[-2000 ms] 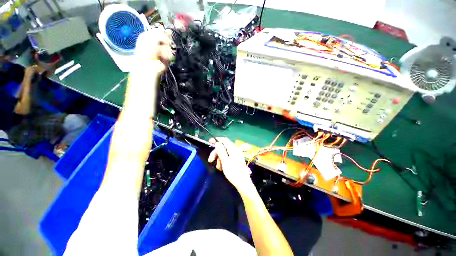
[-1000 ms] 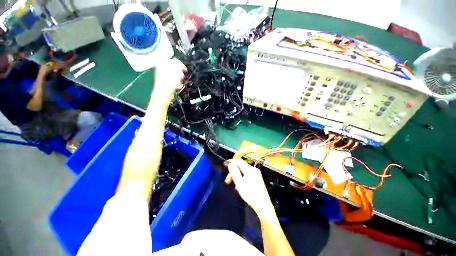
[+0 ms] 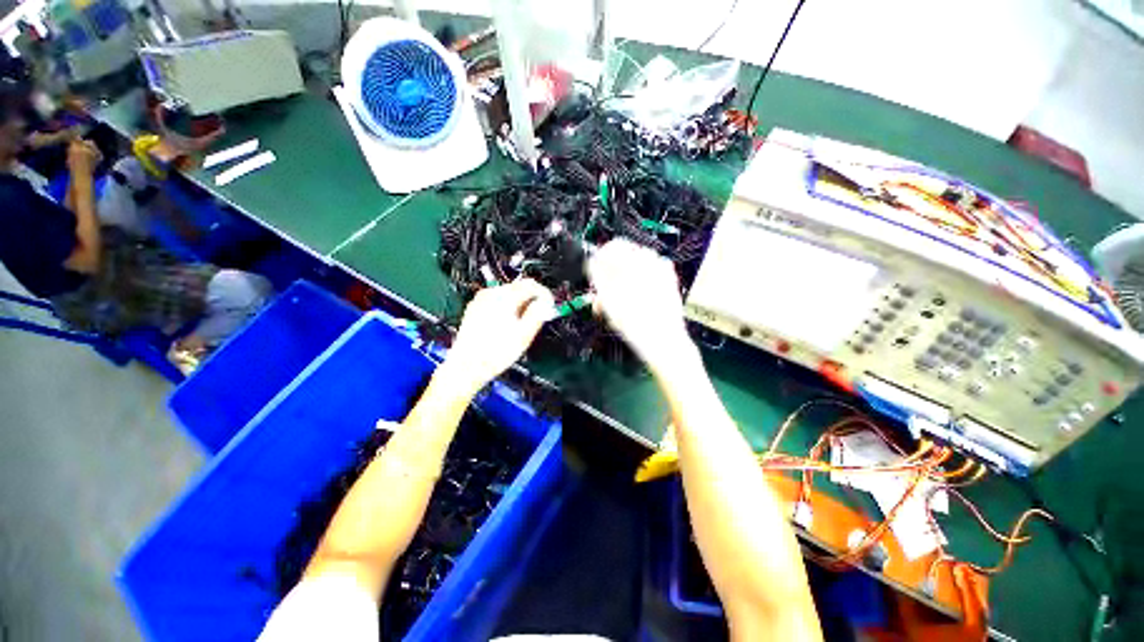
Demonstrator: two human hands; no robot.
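Observation:
A large pile of black cable assemblies with small green and white tags lies on the green bench. My left hand and my right hand are close together at the pile's near edge. A green label shows between them, its left end at my left fingertips. My left fingers are closed on this labelled cable. My right fingertips are at the label's other end, partly hidden by the hand, so their grip is unclear.
The cable tester stands right, orange wires running to the orange fixture strip. The large blue bin holding black cables is left of my lap. A fan stands behind. A seated person is far left.
My left hand has come back from the far side of the pile towards me. My right hand has left the fixture strip for the pile. The view has shifted, with the tester further right.

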